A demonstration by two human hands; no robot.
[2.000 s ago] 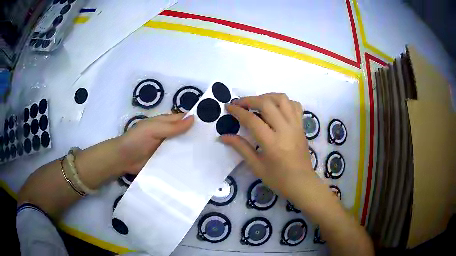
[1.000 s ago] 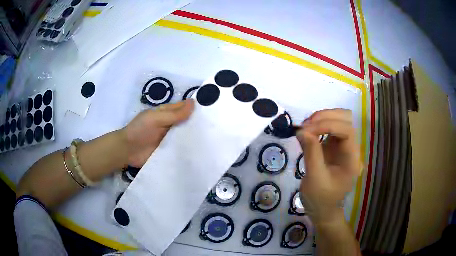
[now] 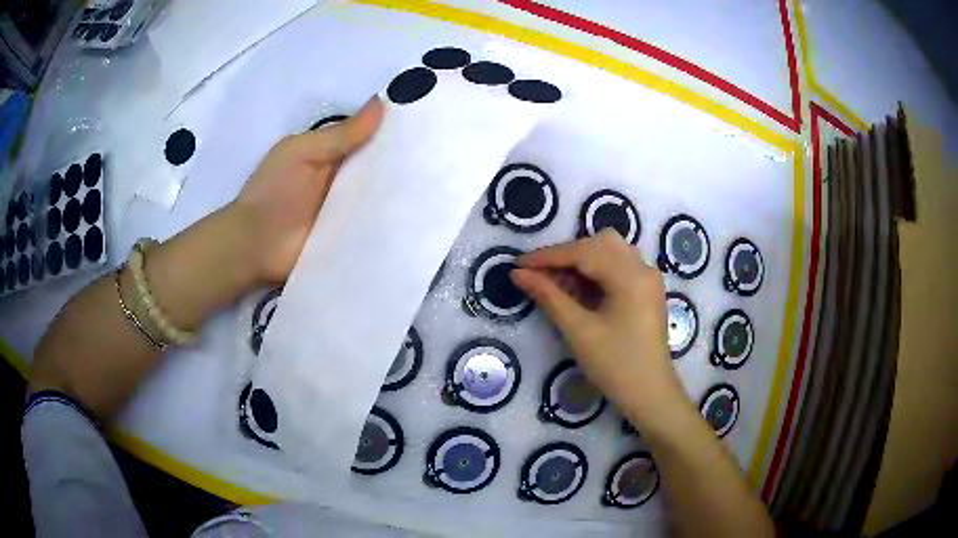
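My left hand (image 3: 305, 173) holds a long white release liner (image 3: 378, 242) by its left edge. Several black dots (image 3: 488, 73) sit at its top end and one near its bottom corner. My right hand (image 3: 609, 315) has its thumb and forefinger pinched at a black adhesive pad (image 3: 503, 284) that lies over the centre of a round unit. The unit above it (image 3: 523, 198) and the one to its upper right have black centres. Other units, such as the one just below (image 3: 483, 374), have shiny or grey centres. The liner covers some units at left.
A stack of cardboard dividers (image 3: 840, 315) stands at right beside a tan cardboard sheet (image 3: 924, 347). Sheets of black dots (image 3: 74, 215) lie at left. A small white piece with one dot (image 3: 181, 146) lies nearby. Red and yellow tape lines (image 3: 651, 74) cross the bench.
My right hand has peeled a black pad from the liner's top end and moved it left and down onto a unit. My left hand has raised the liner's top end away from the middle units.
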